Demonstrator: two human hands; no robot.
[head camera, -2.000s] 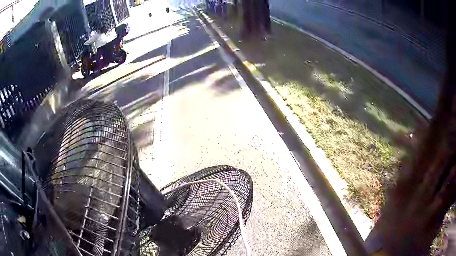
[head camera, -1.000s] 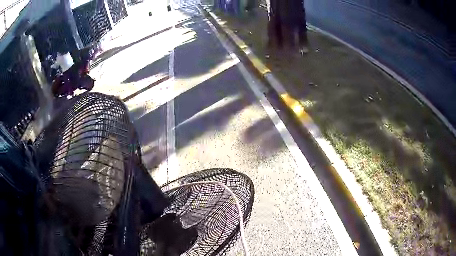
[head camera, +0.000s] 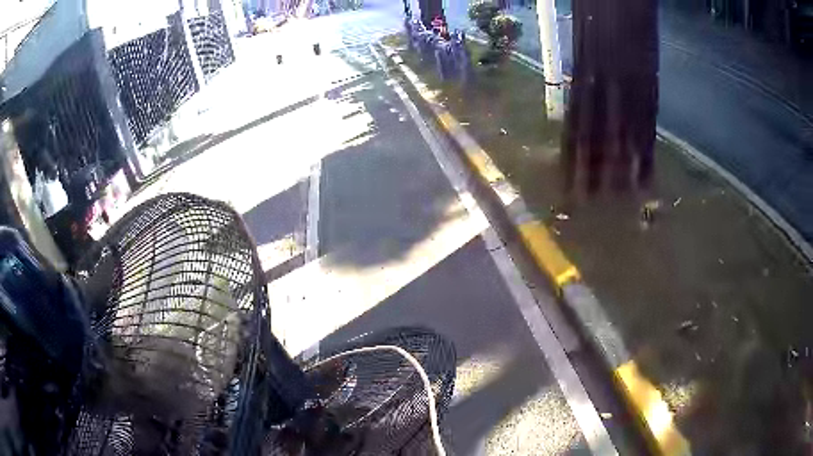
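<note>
A large black fan head (head camera: 183, 294) with a domed wire cage stands at the lower left, seen nearly edge-on. A second, flatter fan head (head camera: 406, 383) lies at the bottom centre, cut by the lower edge. A pale cord (head camera: 412, 361) curves over the second cage. A dark bar (head camera: 283, 378) shows between the two cages. A dark bluish rounded shape (head camera: 40, 285) sits at the far left edge; I cannot tell what it is. What supports the fans is hidden. Neither my left hand nor my right hand can be made out.
A paved lane (head camera: 383, 187) with white lines and tree shadows runs ahead. A yellow-painted kerb (head camera: 546, 254) and a grass strip with a thick tree trunk (head camera: 612, 98) and white pole (head camera: 550, 62) are on the right. Metal fencing (head camera: 151, 80) stands left. Parked two-wheelers (head camera: 439, 49) show far ahead.
The view has moved forward along the lane. The tree trunk and yellow kerb are nearer, and the parked vehicle on the left has slid behind the large fan. The fans sit slightly lower in view.
</note>
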